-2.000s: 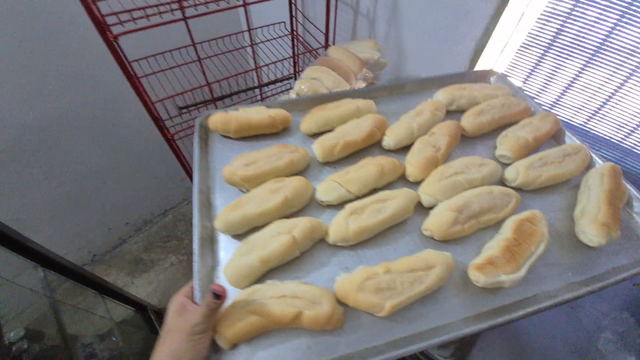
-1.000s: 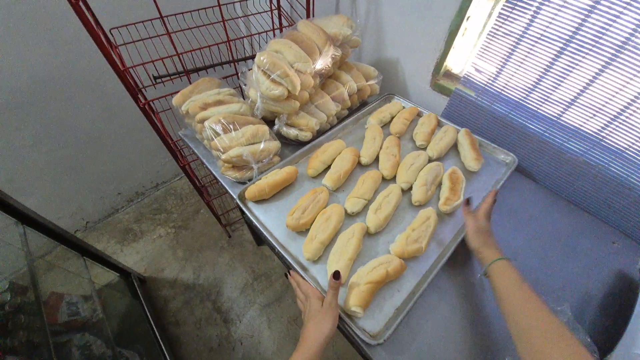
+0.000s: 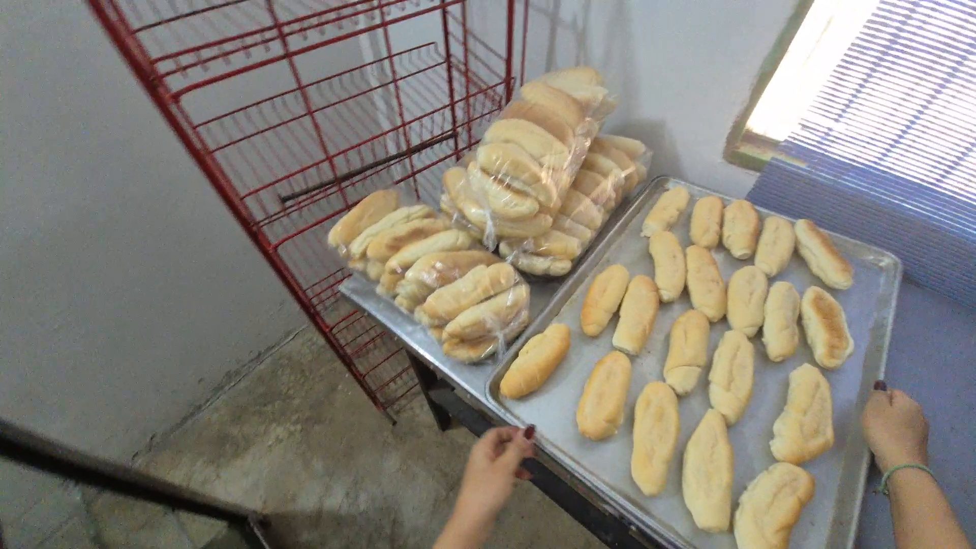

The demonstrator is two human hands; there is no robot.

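A metal baking tray (image 3: pixel 854 473) bearing rows of baked bread rolls (image 3: pixel 688 351) rests on a table. At its near left edge, my left hand (image 3: pixel 494 465) hovers with bent fingers; whether it touches the rim I cannot tell. My right hand (image 3: pixel 896 427), with a thin band at the wrist, is curled at the tray's right rim, thumb on top. Beside the tray's left side lie clear plastic bags of rolls: a long one (image 3: pixel 435 267) near the table's end, and a stack (image 3: pixel 534 152) against the wall.
A red wire rack (image 3: pixel 267 244) stands left of the table. A blue slatted panel (image 3: pixel 900 114) covers part of the window at the right. Concrete floor (image 3: pixel 305 442) shows below, with a dark metal frame (image 3: pixel 114 473) at the lower left.
Two seconds ago the tray was held up, with one hand visible at its left corner; now it lies on the table. Since one second ago my left hand has moved left along the near edge.
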